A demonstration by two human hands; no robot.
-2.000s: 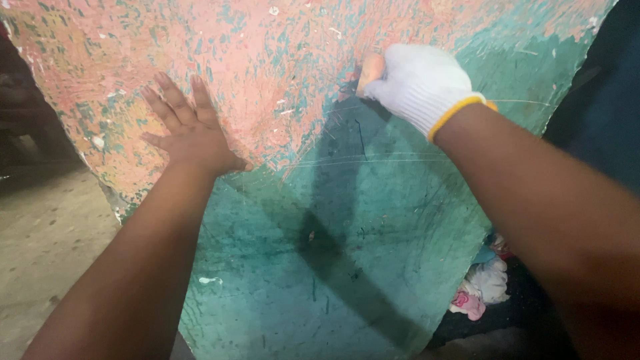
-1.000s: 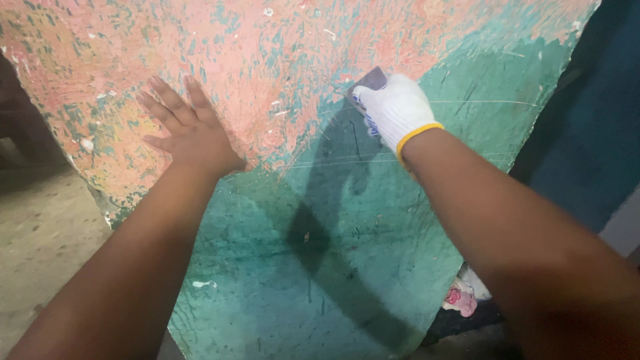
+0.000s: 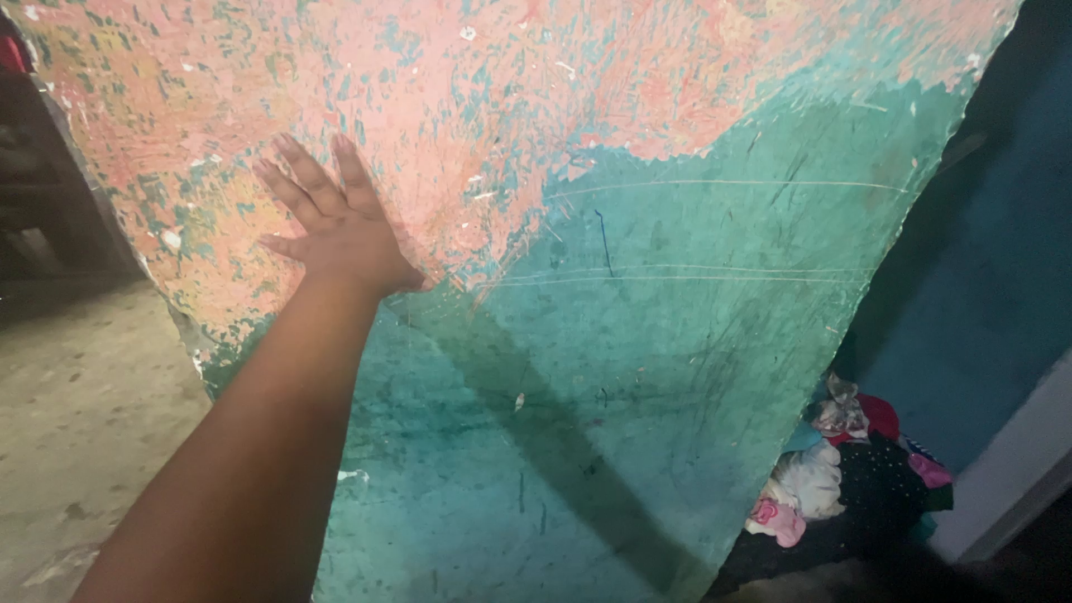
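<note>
Bare and with fingers spread, my left hand [image 3: 335,226] rests flat against a painted wall [image 3: 620,352]. Around its fingers the surface is patchy pink and orange, with green flecks showing through. Below and to the right of the hand lies smoother green paint [image 3: 712,226], crossed by thin pale scratch lines and one short dark line. The shadow of an arm falls slantwise over the green part. My right hand is outside the view, and no scraper or other tool shows.
A heap of clothes [image 3: 808,481] lies on the floor beyond the wall's right edge, near a dark blue wall [image 3: 997,276]. Left of the painted wall is a speckled floor [image 3: 84,419], with dark, unclear things farther back.
My gloved right hand, earlier against the wall with a flat scraper-like piece, has left the view. My left hand stays on the same patch.
</note>
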